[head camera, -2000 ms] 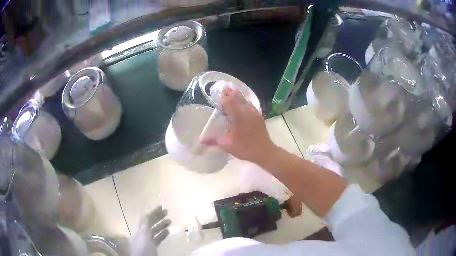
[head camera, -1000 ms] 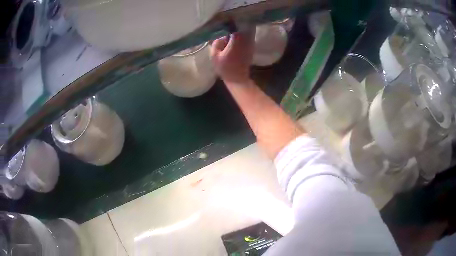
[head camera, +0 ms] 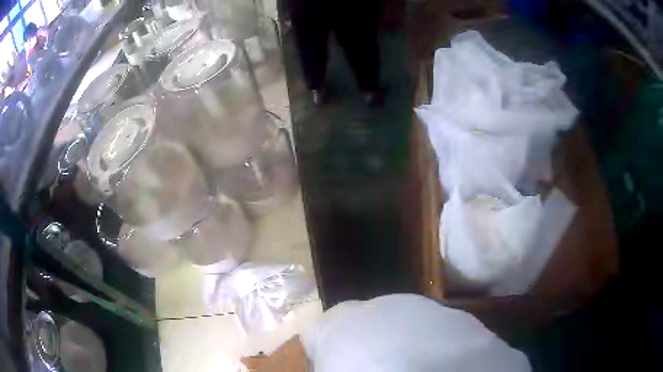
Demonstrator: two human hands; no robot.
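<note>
Neither of my hands can be made out; only my white sleeve (head camera: 414,338) shows at the bottom edge. Nearest in front lie two white plastic-wrapped bundles in a brown box (head camera: 600,240) at the right. The upper bundle (head camera: 494,109) is crumpled. The lower bundle (head camera: 483,240) is rounder, its wrapping open at the top; its contents are unclear. A small orange-brown patch (head camera: 280,357) beside the sleeve is cut off by the frame edge, and I cannot tell what it is.
Clear-and-white vessels (head camera: 163,189) crowd the worktop (head camera: 193,345) at left. A crumpled clear bag (head camera: 265,290) lies before them. More vessels (head camera: 80,349) stand on the dark belt at lower left. A person's dark-clad legs (head camera: 338,43) show at the top, beyond the dark floor gap.
The view has swung right, from the belt to the worktop's end and the box. My right hand, earlier reaching to a vessel on the belt, has left the picture.
</note>
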